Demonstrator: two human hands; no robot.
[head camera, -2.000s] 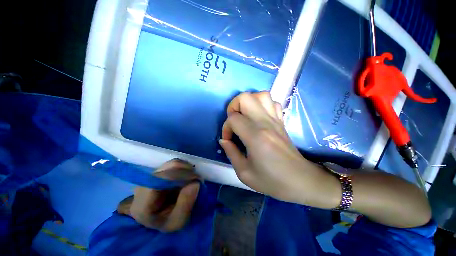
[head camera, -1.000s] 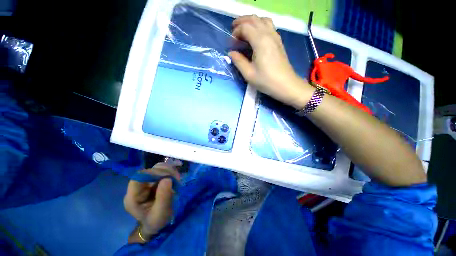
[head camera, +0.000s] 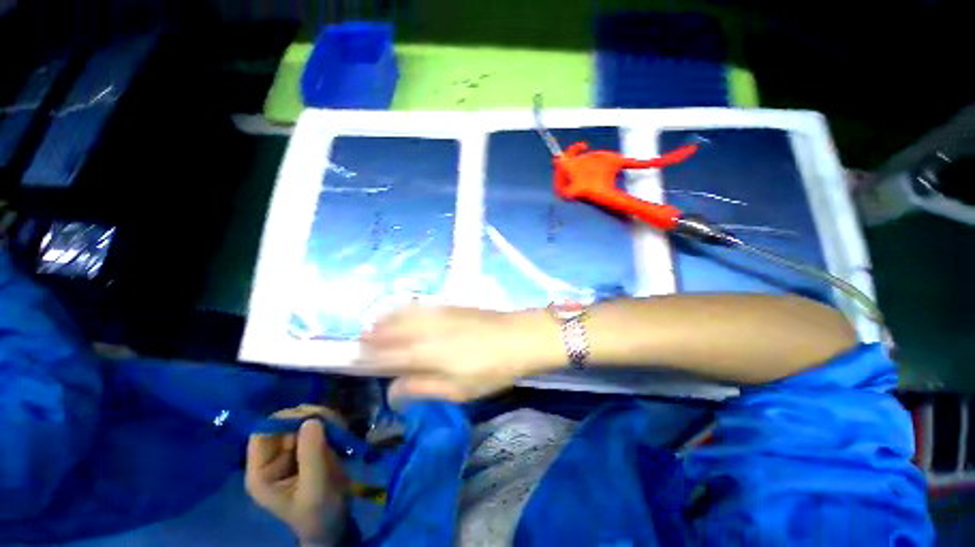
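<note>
A white foam tray (head camera: 466, 208) holds three blue-grey tablet housings side by side. Clear, glary film lies over the left housing (head camera: 390, 203). My right hand (head camera: 444, 347), blurred, lies across the lower edge of this housing and the tray rim, covering the camera corner. Its fingertips are too blurred to tell if they hold anything. My left hand (head camera: 299, 470) is below the tray at the lower left, with a narrow blue strip (head camera: 280, 425) pinched between thumb and fingers. The middle housing (head camera: 551, 214) and right housing (head camera: 738, 203) also show film glare.
A red air gun (head camera: 599, 180) lies across the middle and right housings, its hose (head camera: 796, 267) running right. Behind the tray are a blue bin (head camera: 351, 66), a yellow-green mat (head camera: 486, 83) with dark specks, and a dark blue gridded tray (head camera: 661, 64). Wrapped panels lie at the far left.
My right hand has moved from the top of the left housing down to its lower edge, and the film now covers its lower part. My left hand still holds the strip. The view has shifted.
</note>
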